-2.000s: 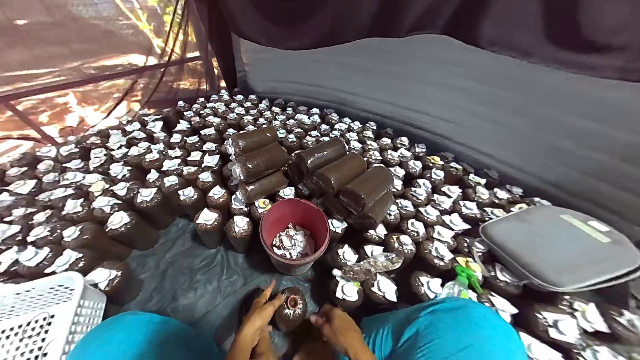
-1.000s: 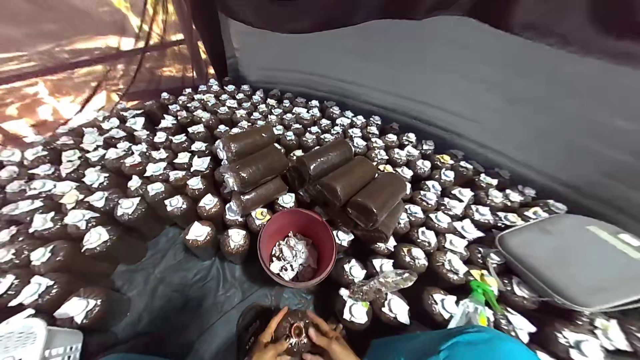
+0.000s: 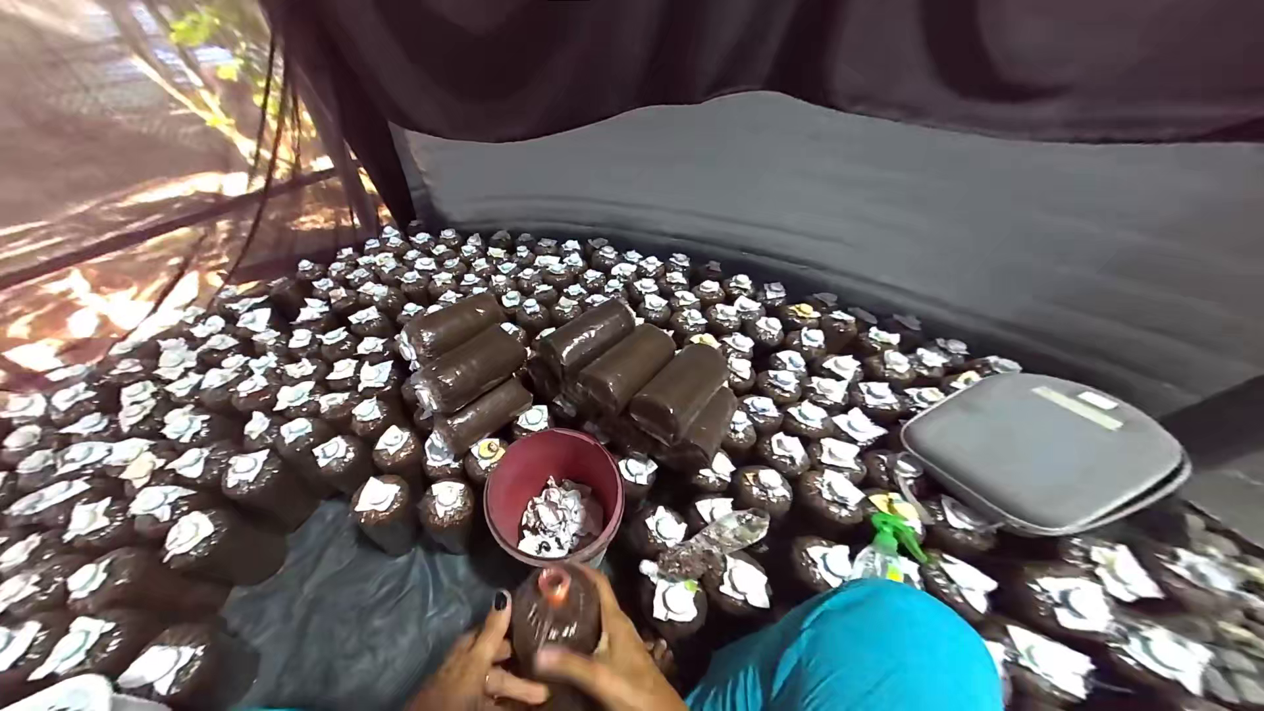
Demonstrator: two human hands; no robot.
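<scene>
A brown-filled plastic bag (image 3: 553,622) with an open reddish ring at its neck stands upright at the bottom centre. My left hand (image 3: 479,662) touches its left side, fingers bent. My right hand (image 3: 622,647) wraps its right side, with blurred fingers across the front. Just beyond the bag is a dark red bucket (image 3: 501,494) holding crumpled whitish paper or foil pieces (image 3: 561,515). Filled bags (image 3: 380,509) with white paper or foil over their necks surround the bucket on several sides.
More filled bags (image 3: 681,392) lie stacked on their sides behind the bucket. A grey lid or case (image 3: 1047,454) rests at right, near a green-topped spray bottle (image 3: 889,548). Dark sheeting (image 3: 346,612) covers the floor at left. A white plastic container (image 3: 74,696) shows at bottom left.
My right hand, apart from the bag two seconds ago, is now around its side. The bag has come closer to the bucket. The view has tilted up since one second ago.
</scene>
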